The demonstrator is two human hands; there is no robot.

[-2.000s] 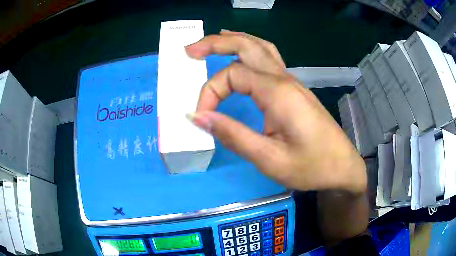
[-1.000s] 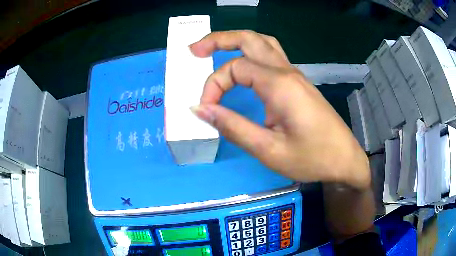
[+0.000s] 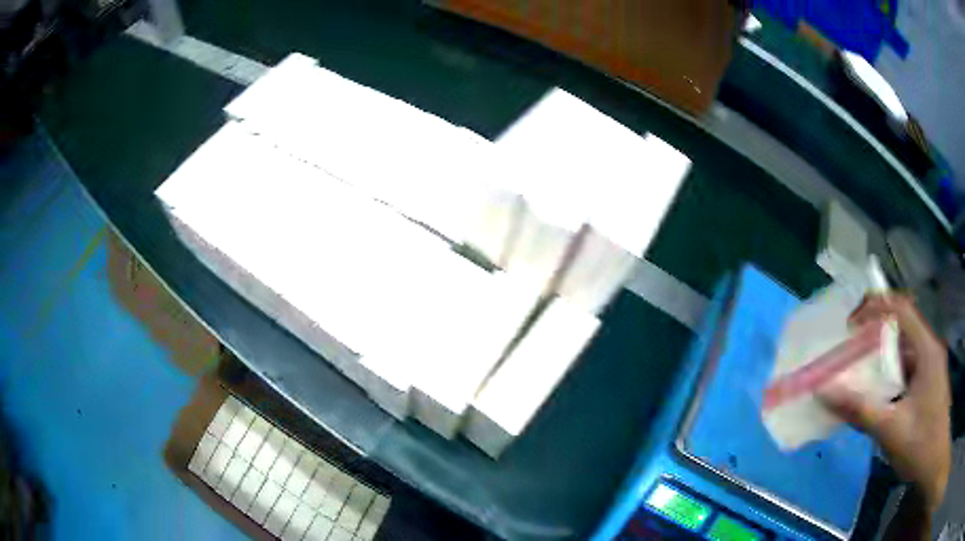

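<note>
My right hand [image 3: 905, 396] is at the right side, gripping a white product box [image 3: 809, 365] with a pinkish-red strip on its side. The box is tilted and blurred, over the right part of the blue scale's flat top [image 3: 730, 370]. The scale's green displays [image 3: 679, 505] are partly cut off at the bottom edge, and their readings are not legible. My left hand is not in view.
White boxes [image 3: 317, 232] stand in tight rows on the dark green bench [image 3: 624, 391], left of the scale. A brown carton [image 3: 603, 48] is at the far side. Another carton on the blue floor holds white boxes [image 3: 286, 476]. A small pale box [image 3: 841, 238] lies beyond the scale.
The view has swung left, so the scale now shows at the right. The box that stood upright on the scale top is no longer seen there; my right hand has closed on a box.
</note>
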